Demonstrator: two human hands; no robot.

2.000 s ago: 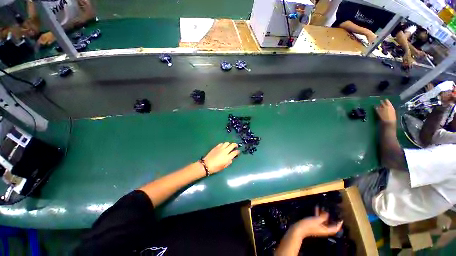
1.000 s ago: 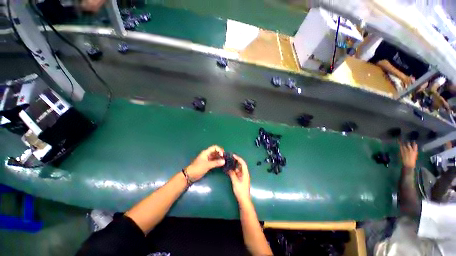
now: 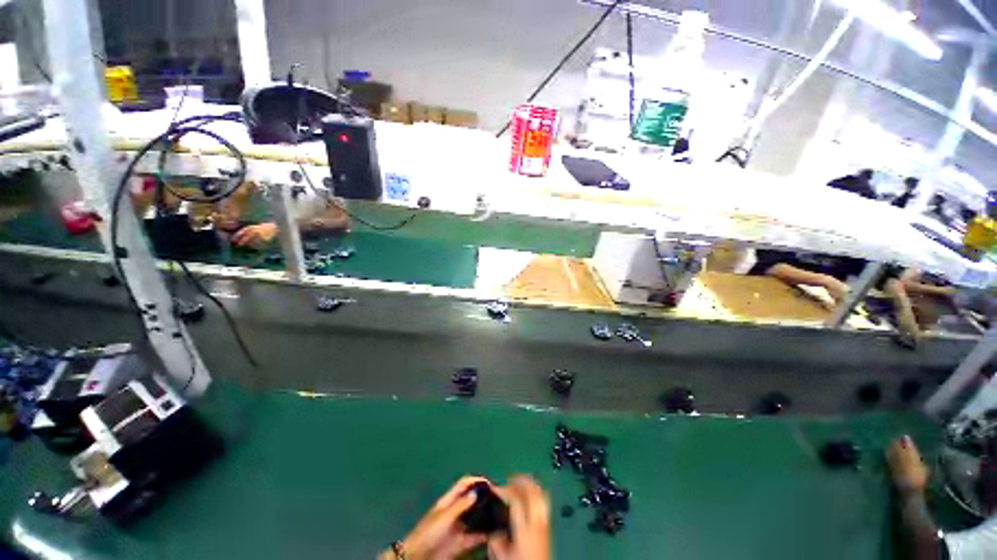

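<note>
My left hand (image 3: 446,527) and my right hand (image 3: 526,518) are together at the bottom middle, both around a black housing (image 3: 482,510). The fingers cover much of it, and what the fingertips press on cannot be told. A loose heap of small shiny black fittings (image 3: 593,477) lies on the green bench top (image 3: 328,470) to the right of my hands. A single small black piece lies just left of the heap's lower part.
The conveyor belt (image 3: 383,341) runs beyond the bench, carrying spaced black units. A black and white machine (image 3: 137,432) stands at left. The overhead shelf (image 3: 700,202) holds a red can (image 3: 534,140) and a bottle. Another person's hand (image 3: 906,465) rests at right, near a black housing (image 3: 840,453).
My right hand has come from the carton to my left hand with a housing. The view has since tilted up, bringing the shelf in and taking the carton out.
</note>
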